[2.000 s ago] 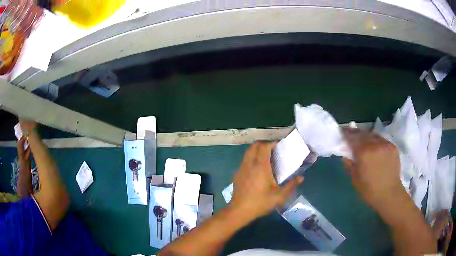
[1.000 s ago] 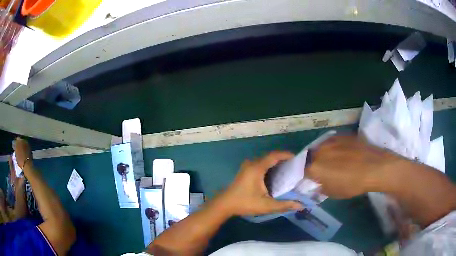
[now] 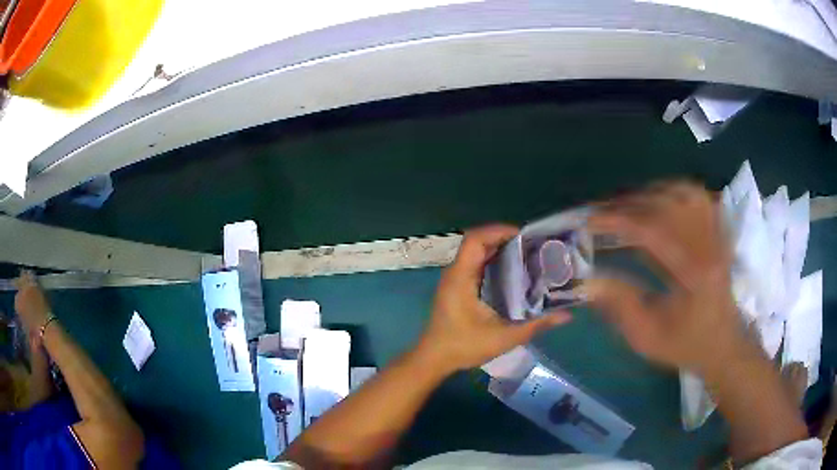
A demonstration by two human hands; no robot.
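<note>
My left hand [image 3: 473, 307] holds an open retail carton [image 3: 505, 277] with its mouth towards me. A round pinkish-grey end of a product [image 3: 555, 263] shows inside, with pale wrapping around it. My right hand [image 3: 675, 275] is blurred, fingers apart, at the right side of the carton mouth; whether it touches the carton is unclear. A printed carton [image 3: 564, 407] lies flat below my hands. Wrapped products [image 3: 757, 266] stand in a white pile at the right.
Printed cartons with raised flaps [image 3: 227, 330] stand at left, beside a paper slip [image 3: 139, 341]. Another person's arms [image 3: 87, 390] are at far left. A pale rail [image 3: 367, 257] crosses the bench. A shelf edge [image 3: 367, 69] bears a yellow tub [image 3: 101, 55]. A crumpled carton [image 3: 711, 110] lies behind.
The carton in my left hand has turned its mouth towards me, and the product end now shows inside. My right hand has drawn back from the mouth and opened. The view has shifted slightly.
</note>
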